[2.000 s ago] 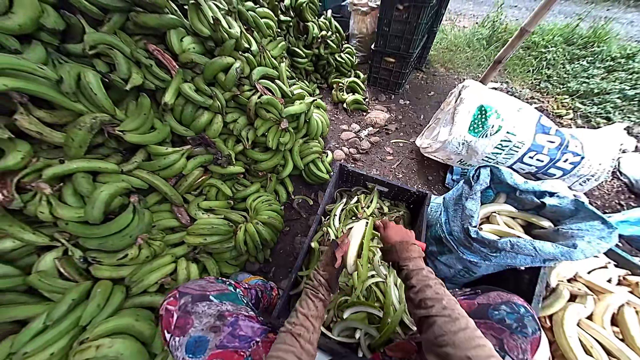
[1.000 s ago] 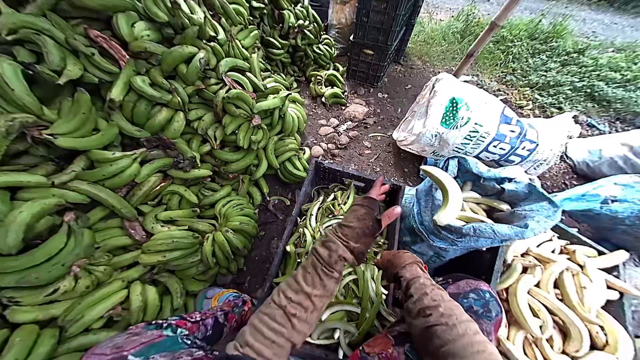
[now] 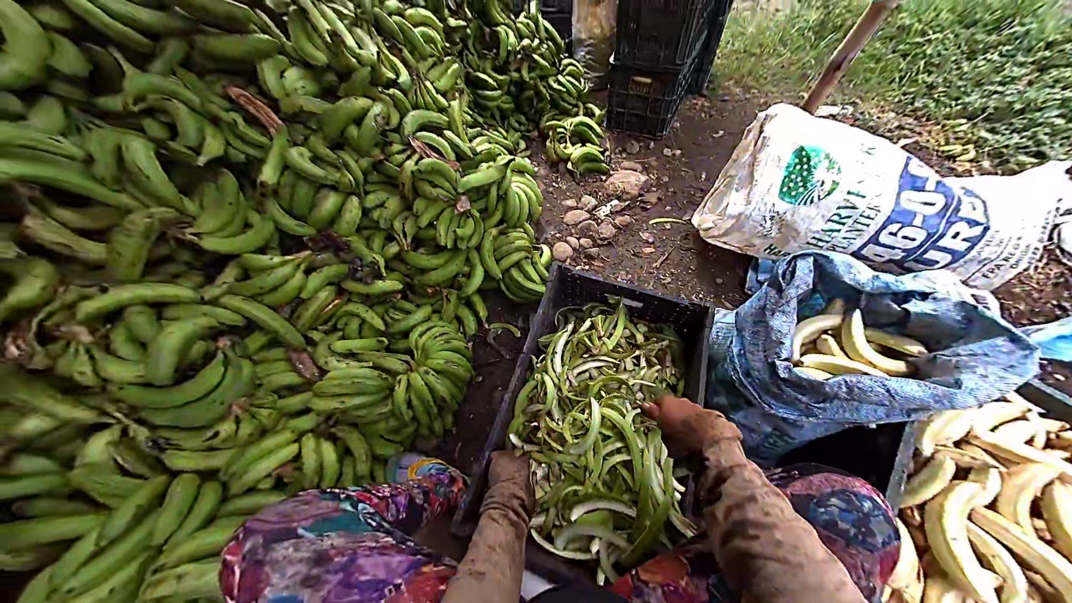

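My left hand [image 3: 509, 471] is at the near left edge of a black plastic crate [image 3: 502, 394], its fingers hidden among the peels. On the crate's right side, my right hand [image 3: 688, 425] rests at the peels, fingers pointing left; whether it grips anything is unclear. Green plantain peels [image 3: 599, 402] fill the crate. Right of it stands an open blue woven sack [image 3: 938, 394] with peeled plantains [image 3: 854, 342] inside. More peeled plantains [image 3: 955, 519] lie in a container at the lower right. Unpeeled green plantains [image 3: 335, 368] are heaped on the left.
A white printed fertilizer sack [image 3: 787, 184] lies beyond the blue one, near a leaning wooden pole [image 3: 850, 54]. Stacked black crates [image 3: 657, 71] stand at the back. Stones [image 3: 586, 222] dot the dirt beyond the crate. My knees in patterned cloth [image 3: 343, 544] flank the crate.
A peeled plantain was between my hands two seconds ago; one second ago my left hand reached right towards the blue sack. Now that hand is back at the crate's left, and my hands are apart.
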